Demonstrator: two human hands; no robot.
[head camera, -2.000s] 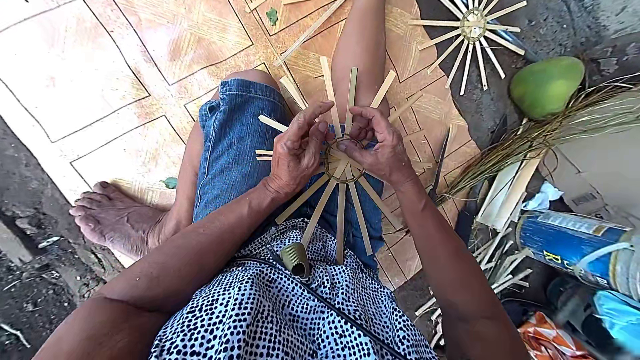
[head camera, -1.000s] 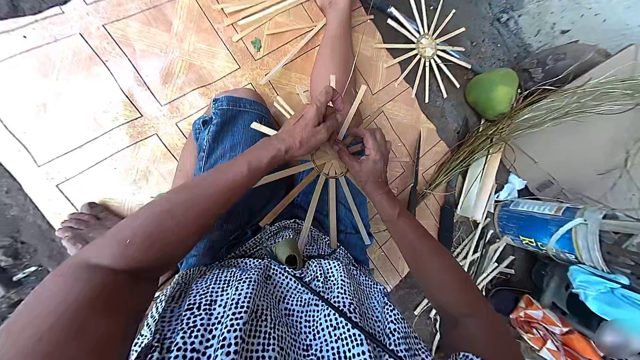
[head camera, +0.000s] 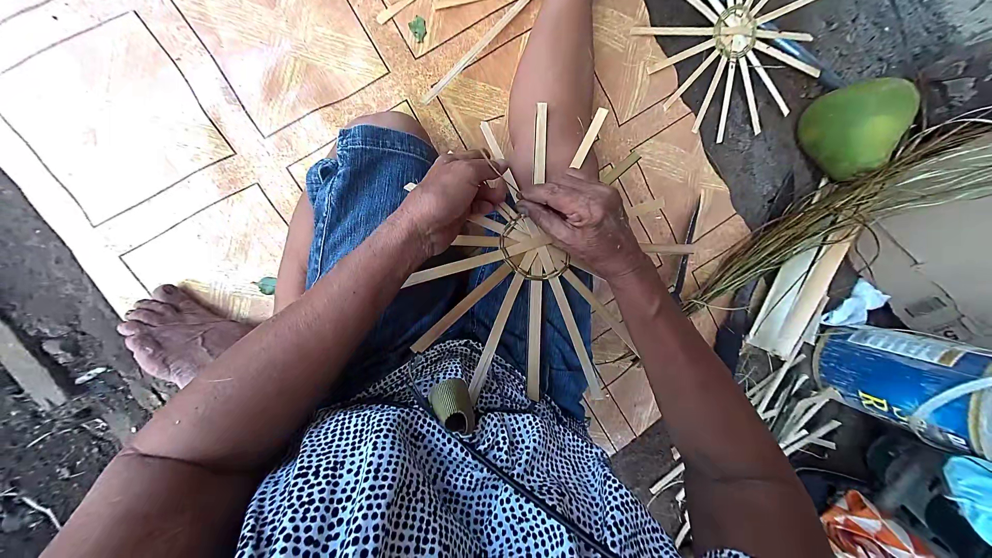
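Observation:
A wheel of flat bamboo strips (head camera: 533, 337) lies over my lap, its strips spreading out like spokes from a centre bound with a thin woven ring (head camera: 505, 246). At the wheel's upper left, my left hand (head camera: 457, 194) pinches a thin strand between thumb and fingers. My right hand (head camera: 581, 217) closes its thumb and fingers on the wheel's upper right, near the ring, by an upright strip. A small woven green-brown tube (head camera: 452, 405) rests on the patterned cloth at my waist, below the wheel.
A second spoked bamboo wheel (head camera: 735, 32) lies at the top right. Beside it are a green fruit (head camera: 859, 128) and a bundle of long thin fibres (head camera: 821, 209). A blue can (head camera: 907, 384) and split strips (head camera: 798, 418) lie lower right. Loose strips (head camera: 477, 50) lie on the patterned mat (head camera: 116, 116).
My left hand has moved away from the wheel's centre, toward the upper left, with the strand. My right hand stays at the ring's upper right.

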